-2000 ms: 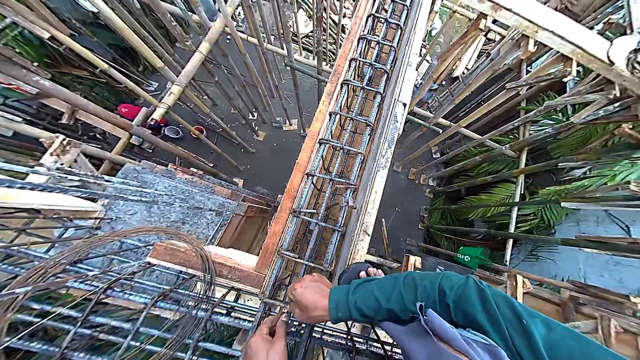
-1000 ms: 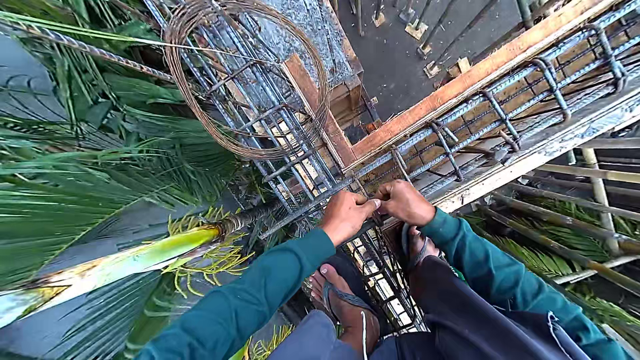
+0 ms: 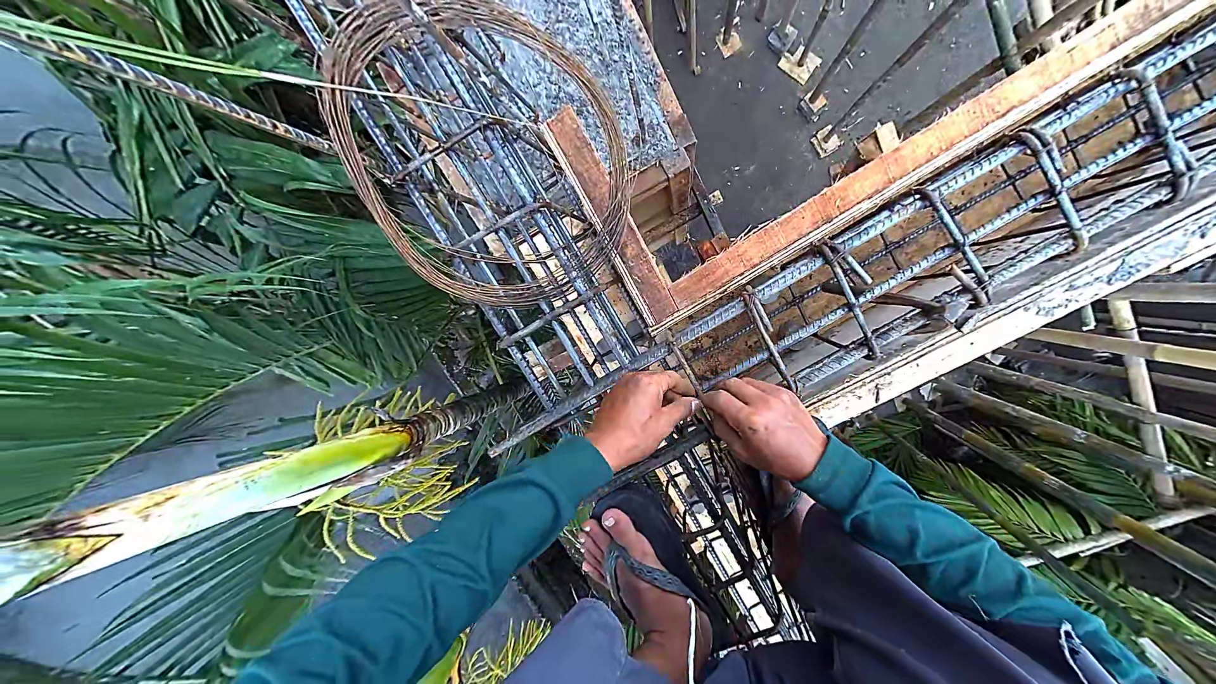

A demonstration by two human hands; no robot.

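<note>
My left hand and my right hand meet over the corner where the steel rebar cages cross. Fingertips of both hands pinch at a thin tie wire beside a stirrup; its lower end is hidden by the fingers. The rebar cage of one beam runs from there to the upper right inside wooden formwork. Another rebar cage goes to the upper left, and a large coil of rusty tie wire lies on it. My sandalled feet stand by the lower cage.
Formwork boards edge the beam, with a drop to a grey floor beyond. Bamboo poles stand at the right. A palm trunk and fronds fill the left. A ribbed bar juts in at the upper left.
The view has turned strongly since two seconds ago. Both hands stay close together at the cage corner; since one second ago their fingertips have shifted only slightly.
</note>
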